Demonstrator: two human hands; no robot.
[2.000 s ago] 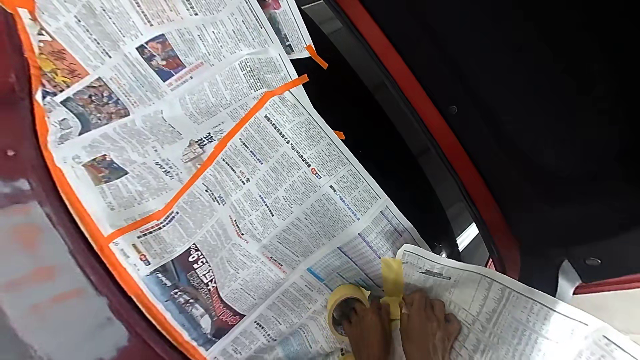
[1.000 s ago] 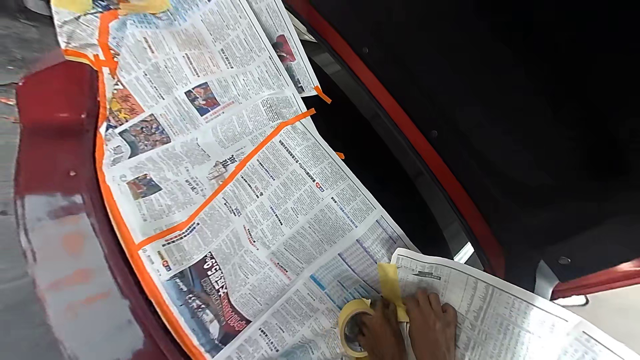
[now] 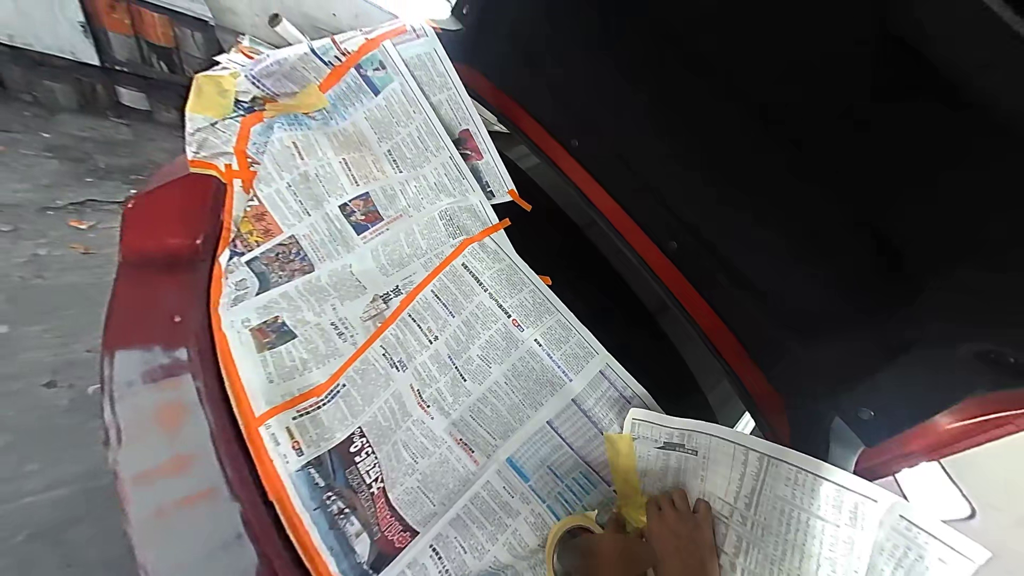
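Newspaper sheets [image 3: 480,344] cover a curved red car panel, with orange masking tape [image 3: 376,344] along their outer edge and across them. At the bottom, my left hand [image 3: 610,554] holds a roll of yellow masking tape [image 3: 560,538]. From it a strip of yellow tape [image 3: 622,472] runs up along the seam between two newspaper sheets. My right hand [image 3: 680,532] lies beside the strip, its fingers on the right-hand newspaper sheet [image 3: 768,488]. The lower parts of both hands are cut off by the frame.
A red painted panel [image 3: 160,296] with grey and orange patches curves down the left. Dark lining of a raised lid [image 3: 800,200] fills the right, beside a red rim [image 3: 640,232]. Grey ground [image 3: 56,320] lies at far left, and a rod [image 3: 286,29] pokes out at the top.
The view has swung toward the far end of the newspaper, where more taped paper and the ground now show. The hands stay at the same seam with the tape roll.
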